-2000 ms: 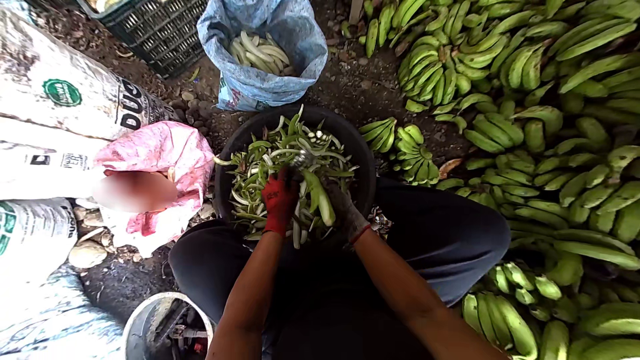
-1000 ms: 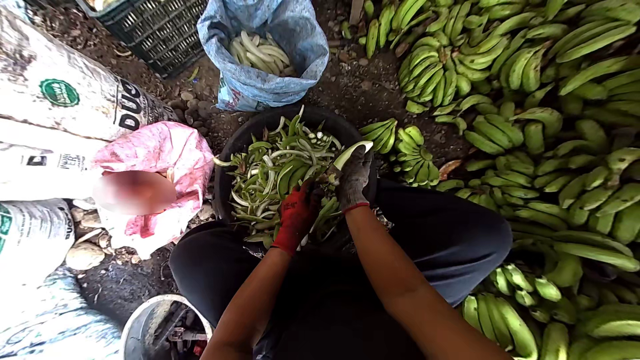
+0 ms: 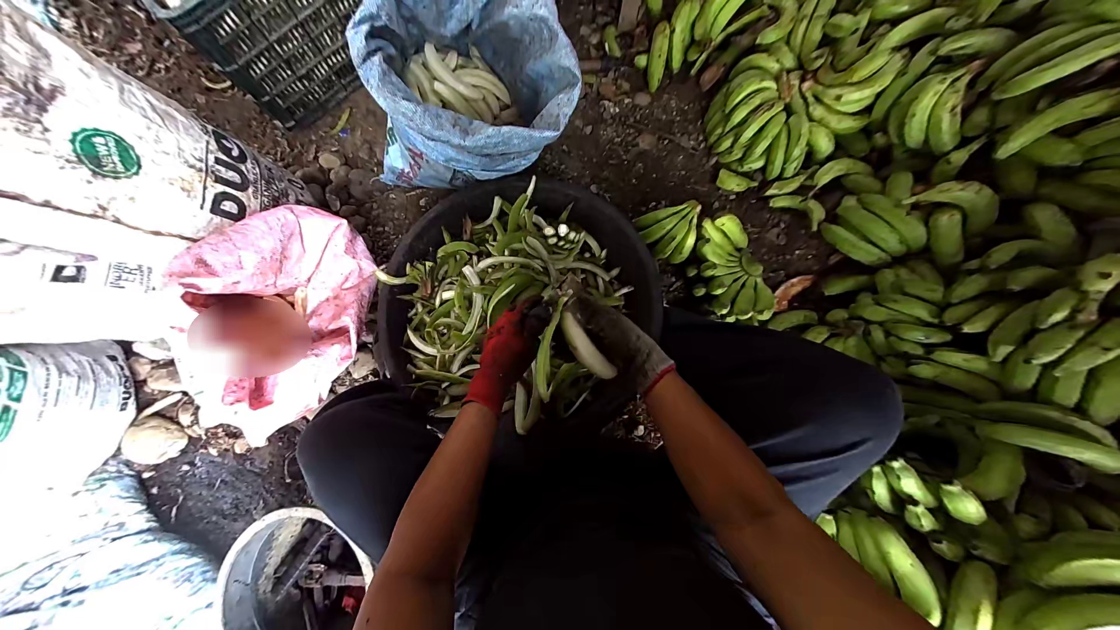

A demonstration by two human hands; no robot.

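My left hand (image 3: 508, 348), in a red glove with dark patches, is over a black round tub (image 3: 646, 271) of green peels (image 3: 451, 302); its fingertips are partly hidden among the peels, so its hold cannot be told. My right hand (image 3: 617, 341), in a grey glove with a red cuff, grips a pale, partly peeled green banana (image 3: 584, 343) that points down toward my lap. A strip of green peel (image 3: 544, 360) hangs between the hands. Behind the tub, a blue woven sack (image 3: 464, 153) holds peeled bananas (image 3: 461, 80).
Bunches of green bananas (image 3: 875, 227) cover the ground at right. A dark plastic crate (image 3: 271, 52) stands at upper left. A pink sack (image 3: 324, 262) and white printed sacks (image 3: 149, 131) lie at left. A whitish bucket (image 3: 241, 560) with items inside is at lower left.
One second ago my right hand was at the tub's right side with a pale piece raised; it has come back to the middle, beside my left hand. My left hand has moved slightly left.
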